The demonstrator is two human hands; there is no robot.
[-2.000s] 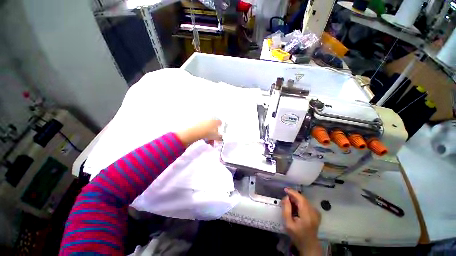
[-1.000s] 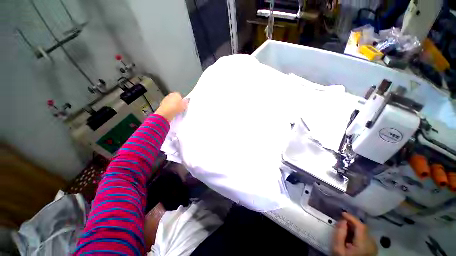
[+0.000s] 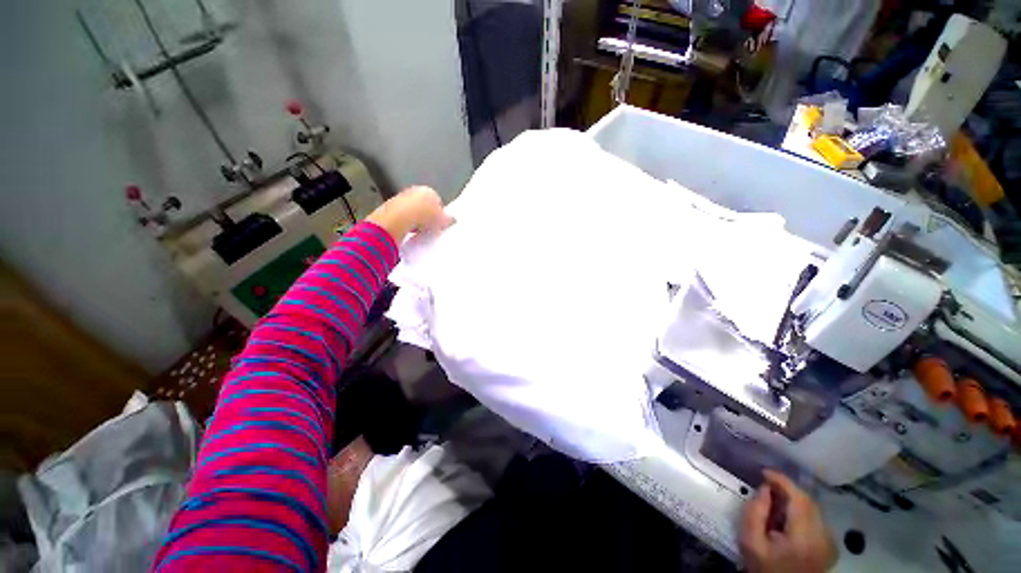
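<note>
A large white fabric panel (image 3: 549, 269) lies spread left of the overlock machine (image 3: 873, 302), its right part reaching the presser foot area (image 3: 784, 369). My left hand (image 3: 414, 213) is at the panel's far left edge, its fingers closed on the white fabric; the fingertips are partly hidden in the cloth. Ruffled fabric edges hang just below that hand. My right hand (image 3: 787, 526) rests at the front edge of the machine table, fingers curled, with no fabric in it; whether it holds something small I cannot tell.
A pale trough (image 3: 717, 151) runs behind the panel. Thread snips (image 3: 957, 557) lie at the lower right. Another cream machine (image 3: 269, 235) stands at the left by the wall. White cloth (image 3: 409, 504) lies on my lap, and grey-white fabric (image 3: 112, 498) is at the lower left. Plastic-wrapped items are at the back right.
My left hand has gone from beside the needle plate to the panel's far left edge, and the panel is spread out. The view has turned left. My right hand stays by the table's front edge.
</note>
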